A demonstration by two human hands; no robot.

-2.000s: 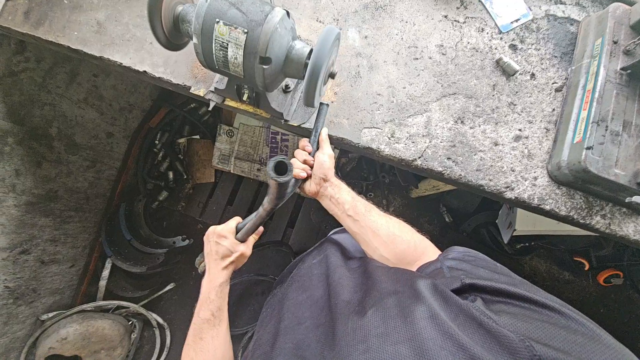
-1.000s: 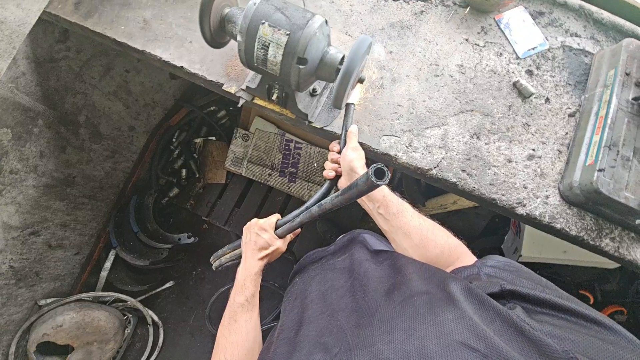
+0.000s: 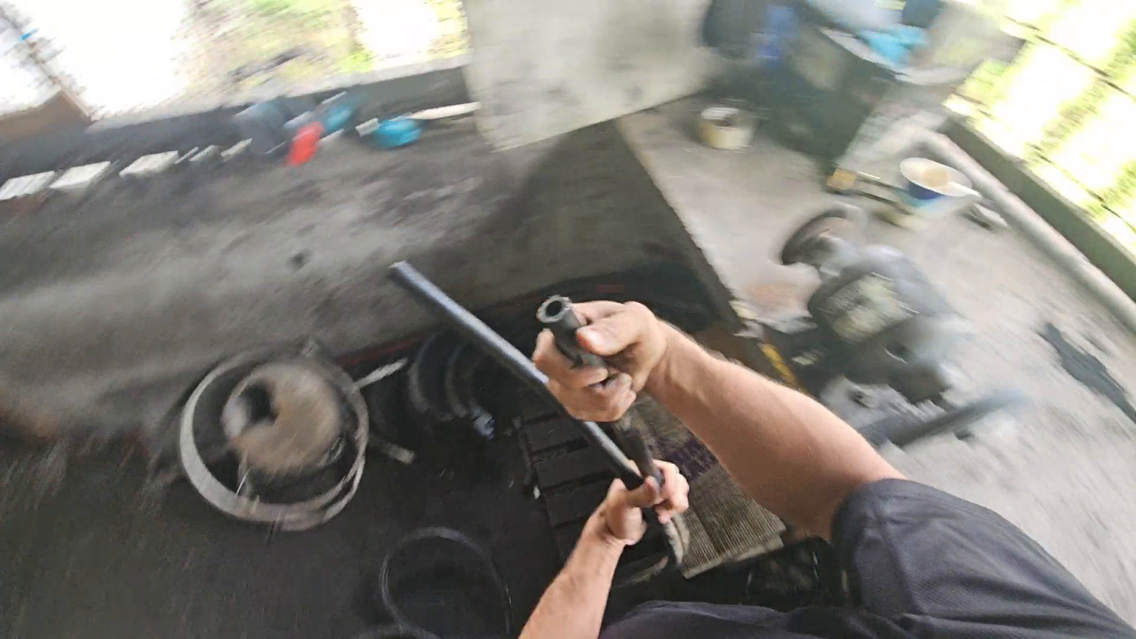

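Note:
My right hand is closed around a black hose, close to its open end, which points up toward the camera. Lower down, my left hand grips the hose lengths together; a second, straight black hose slants from it to the upper left, passing behind my right hand. Below my left hand the lengths bend, partly hidden. The bench grinder, blurred, stands on the workbench to the right of both hands, apart from the hoses.
A round metal part ringed by a coiled hose lies on the floor at left. Flattened cardboard is beneath the bench edge. A bucket and a bowl sit farther back. A thin loop of hose lies at the bottom.
The view has swung strongly to the left. My right hand has left the hose part by the grinder wheel and now holds a hose near its open end. My left hand still holds the hoses.

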